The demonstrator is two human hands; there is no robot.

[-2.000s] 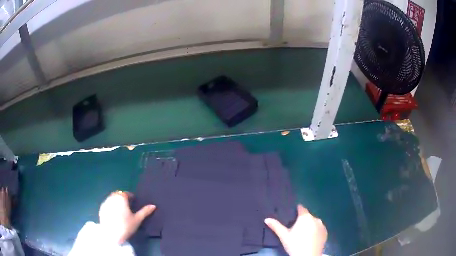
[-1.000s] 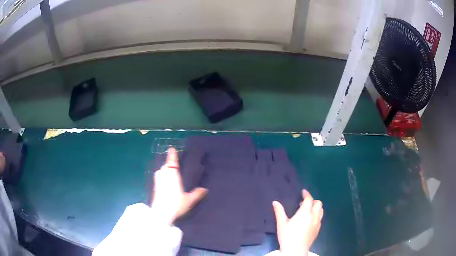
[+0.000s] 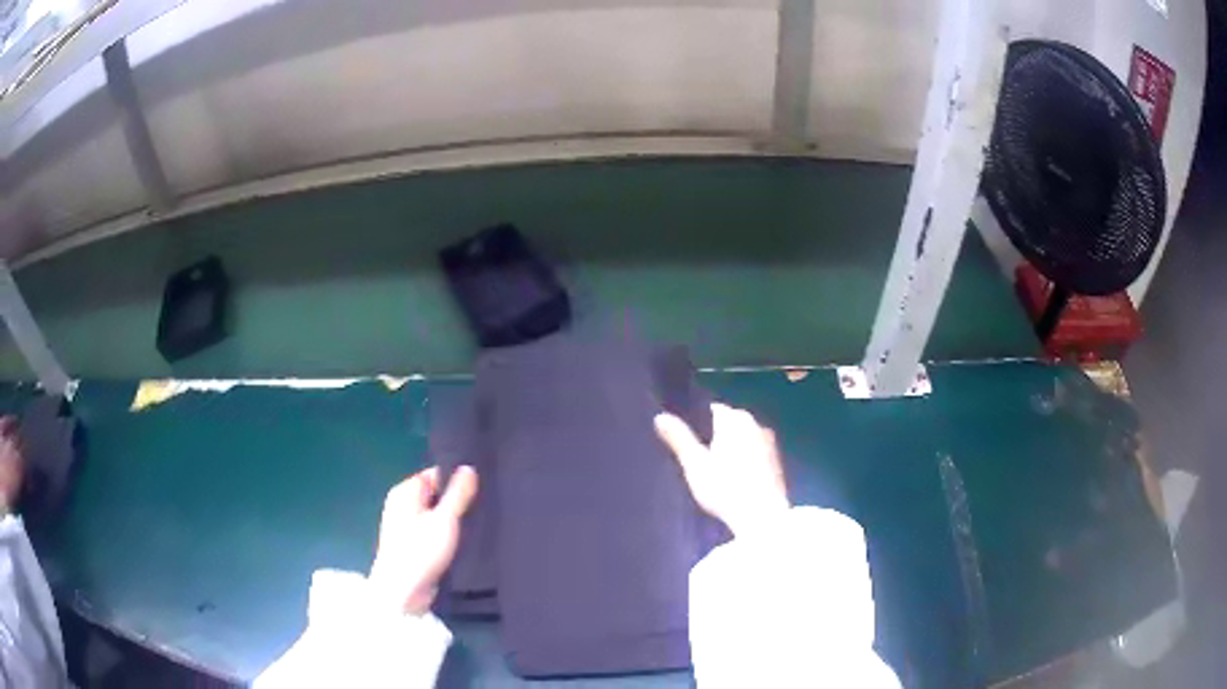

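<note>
A dark purplish box blank [image 3: 585,498] lies in front of me over the stack of blanks [image 3: 471,600], whose edges show at its lower left. My left hand [image 3: 423,528] is at its left side, thumb and fingers pinching the left side flap [image 3: 455,428]. My right hand [image 3: 727,460] is at the right side, thumb on the right side flap [image 3: 681,390]. The fingertips under the card are hidden.
Folded trays stand on the green conveyor belt [image 3: 754,256], one at centre [image 3: 506,285] and one at left [image 3: 193,308]. A white post [image 3: 928,215], black fan [image 3: 1076,168] and red box [image 3: 1081,318] are at right. Another person's hand [image 3: 8,462] is at far left.
Both hands have moved to the blank's side flaps, my right hand up and inward, my left slightly down. The side flaps look raised and the blank narrower. The trays have shifted left.
</note>
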